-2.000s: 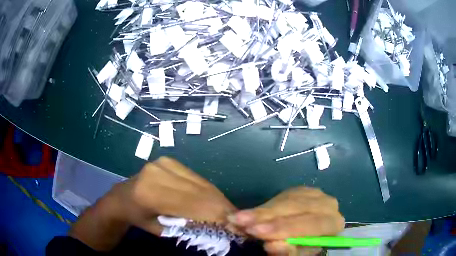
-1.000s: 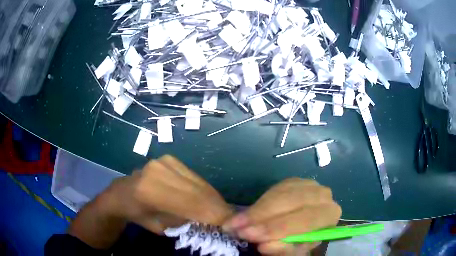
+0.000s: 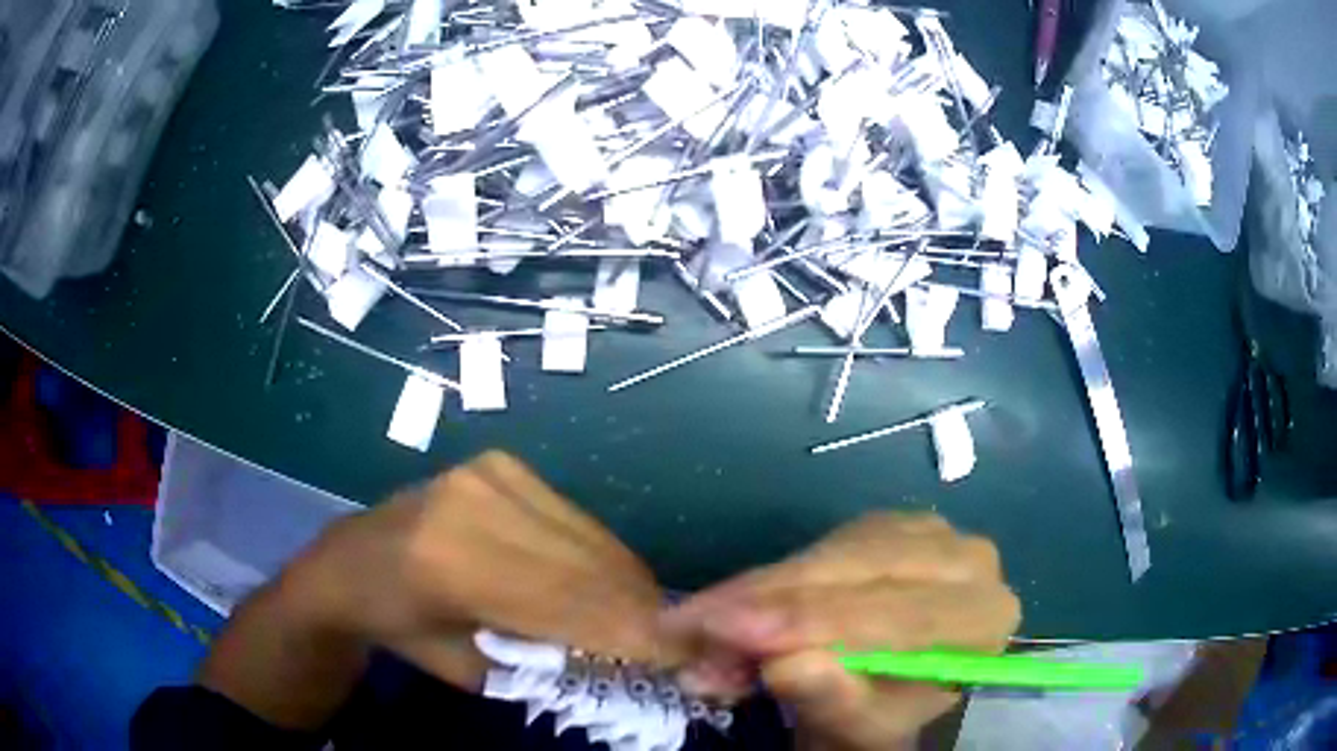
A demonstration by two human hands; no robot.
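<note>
My left hand [image 3: 491,565] is at the bottom centre-left, closed around a bunch of tagged metal rods [image 3: 616,685]. Their round ends show in a row and their white flags fan out below the hand. My right hand [image 3: 880,609] meets it from the right and holds a bright green slim tool [image 3: 997,671] pointing right; the tool's other end is hidden in the fingers. The fingertips of both hands touch or overlap at the rods. A large pile of tagged rods [image 3: 645,162] lies on the dark green bench [image 3: 645,470].
A steel ruler [image 3: 1103,426] and black-handled scissors or snips [image 3: 1254,426] lie at right. Clear boxes with tagged pieces [image 3: 1173,162] stand top right, stacked clear boxes [image 3: 96,132] top left. A white bin [image 3: 242,521] is below the bench edge.
The green tool has tilted up, then levelled to point slightly downward at its right end. My right hand has risen slightly. The held bunch has shifted and turned a little.
</note>
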